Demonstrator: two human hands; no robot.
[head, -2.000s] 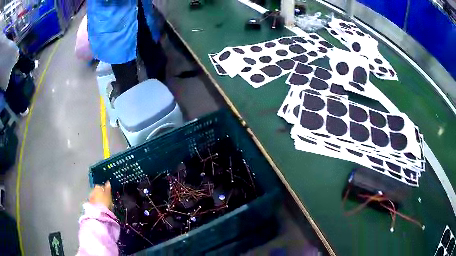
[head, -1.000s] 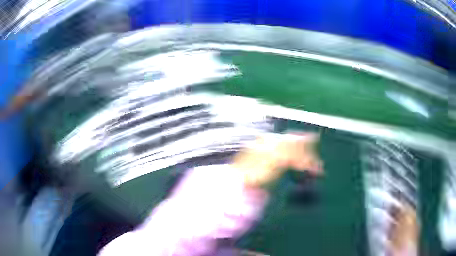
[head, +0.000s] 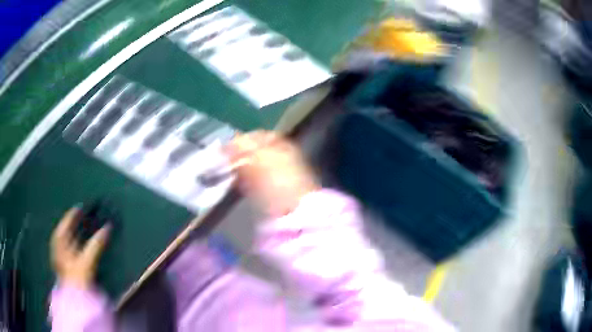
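My left hand is at the lower left over the green bench, its fingers closed around a small black blower fan. My right hand is at the near end of a release liner sheet, beside the bench edge. Its fingertips touch the sheet's end near a black shape; blur hides whether they pinch anything. The liner sheet is white with two columns of dark shapes. The whole frame is blurred.
A second white liner sheet with smaller dark dots lies farther up the bench. A dark green-blue crate with dark contents stands beyond the bench edge at right. A yellow blurred thing is behind it.
The view has swung from the left crate and stacked sheets to the liner sheets and another crate. My left hand has left the crate rim and now holds a fan. My right hand has reached the liner.
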